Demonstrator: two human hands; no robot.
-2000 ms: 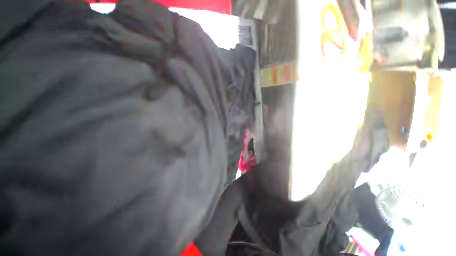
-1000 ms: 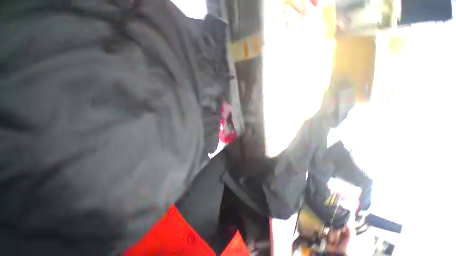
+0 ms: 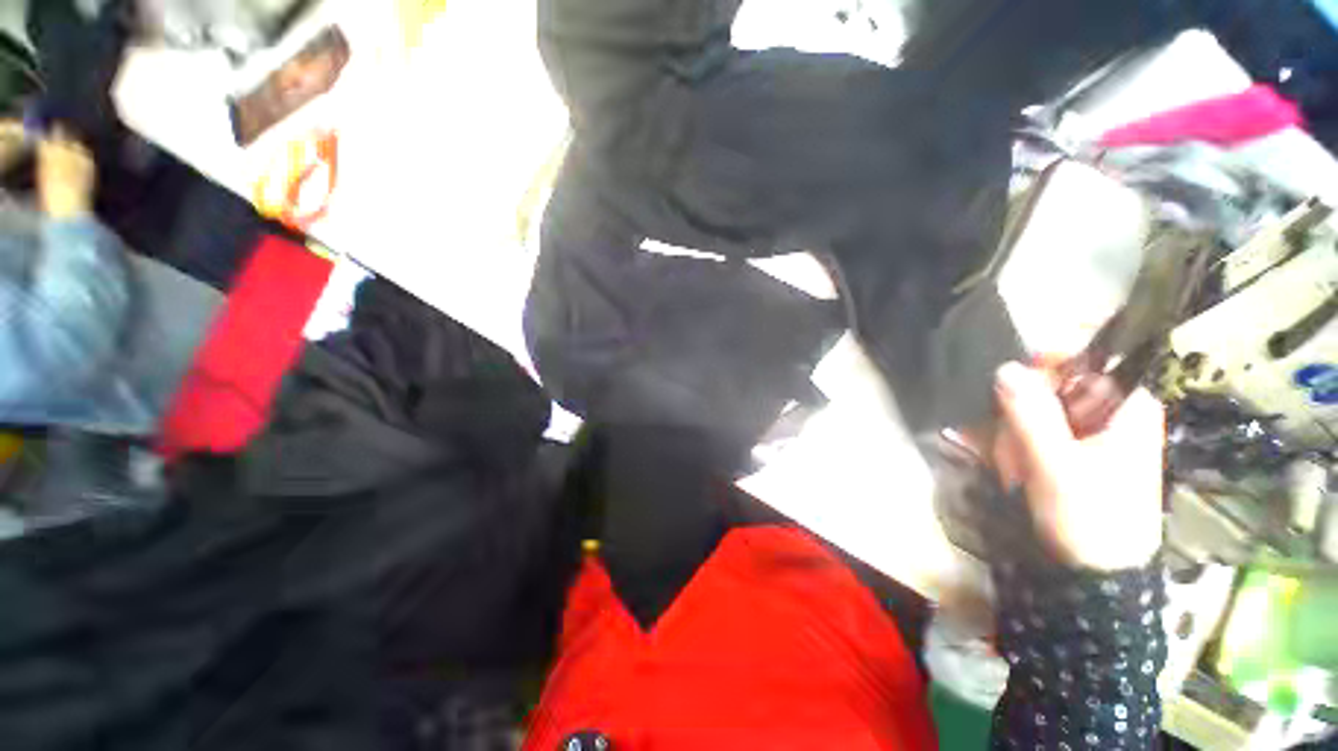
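Observation:
Black garment pieces (image 3: 778,147) lie over the white table (image 3: 426,220) in front of me, with folds hanging toward my red clothing. My right hand (image 3: 1079,455), in a dark dotted sleeve, is at the right edge of the black cloth, fingers curled. Blur hides whether it grips the cloth or a small tool. A pale rounded thing (image 3: 1079,257) shows just above the fingers. The cream overlock machine (image 3: 1277,338) stands right of the hand. My left hand is not visible.
A large black cloth heap (image 3: 367,558) lies at left, with a red strip (image 3: 250,352) across it. Orange-handled scissors (image 3: 301,176) and a dark flat object (image 3: 291,85) lie on the table's left part. Another person's hand (image 3: 62,169) shows far left. Pink cloth (image 3: 1203,118) lies top right.
The view has swung toward the table and machine. My right hand and the overlock machine have come into view; the big black heap now appears lower left.

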